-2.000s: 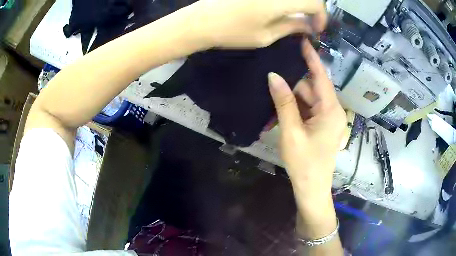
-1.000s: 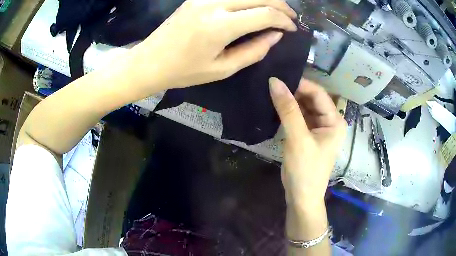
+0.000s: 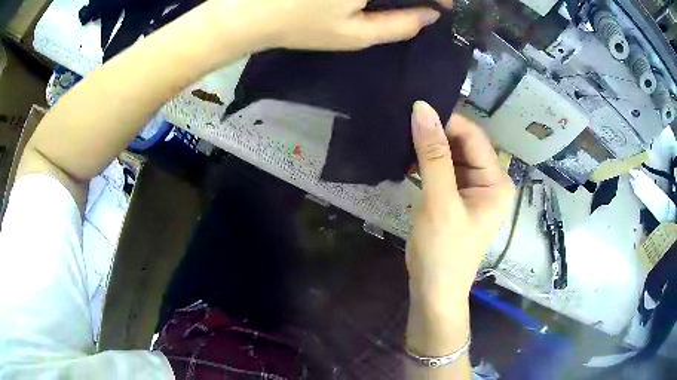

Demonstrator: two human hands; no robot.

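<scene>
A dark garment piece lies over the worn pale table's front edge area, beside the overlock machine. My left hand reaches across from the left and lies on the piece's upper part, its fingertips near the needle area; the top of the hand is cut off by the frame. My right hand grips the piece's right edge between thumb and fingers, thumb on top. The presser foot and needle are blurred and partly hidden by the cloth.
Dark metal snips lie on the table right of my right hand. More dark cloth lies at the upper left. A blue plastic basket and a carton of white pieces stand at the left. A ruler with a red mark runs along the table edge.
My left hand has moved up towards the frame's top edge. The cloth's lower edge has shifted up, showing more of the ruler. My right hand keeps its hold at the right edge.
</scene>
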